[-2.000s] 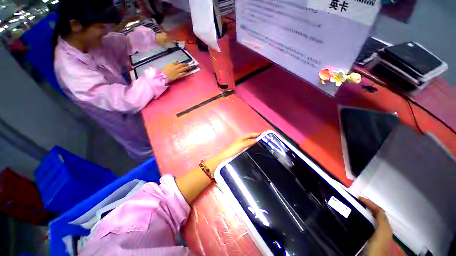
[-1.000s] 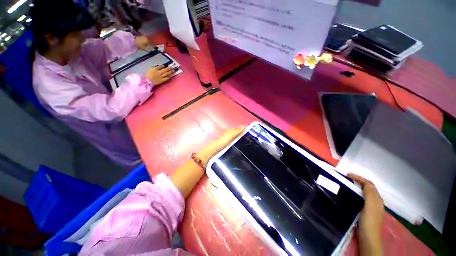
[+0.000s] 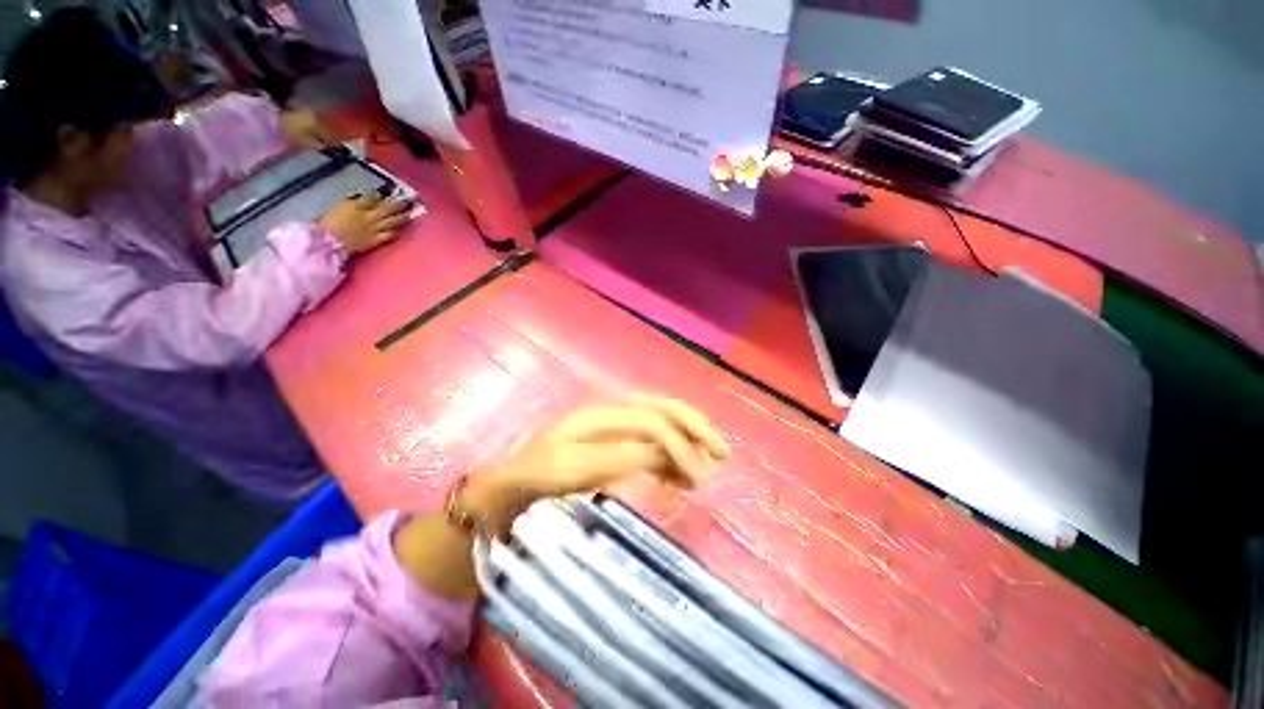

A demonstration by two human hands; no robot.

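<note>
A stack of flat cases (image 3: pixel 665 609) with white and dark edges is tilted up on the red bench (image 3: pixel 471 402), its layered side facing me. It is blurred and cut off by the bottom edge. My left hand (image 3: pixel 596 450) is at its far left end, palm and wrist against the stack. The fingers are bent and reach past the end; the thumb is hidden. My right hand is not in view.
Grey-white sheets (image 3: pixel 1012 402) partly cover a dark panel (image 3: pixel 853 305) at back right. More cases (image 3: pixel 950 111) are piled on the rear shelf. A printed sheet (image 3: pixel 638 83) hangs behind. A person (image 3: pixel 153 277) works at left. A blue bin (image 3: pixel 298 533) is at lower left.
The stack has turned from glossy black face up to its layered side. My left hand has moved over its far end. My right hand has gone out of view. The camera view has shifted right.
</note>
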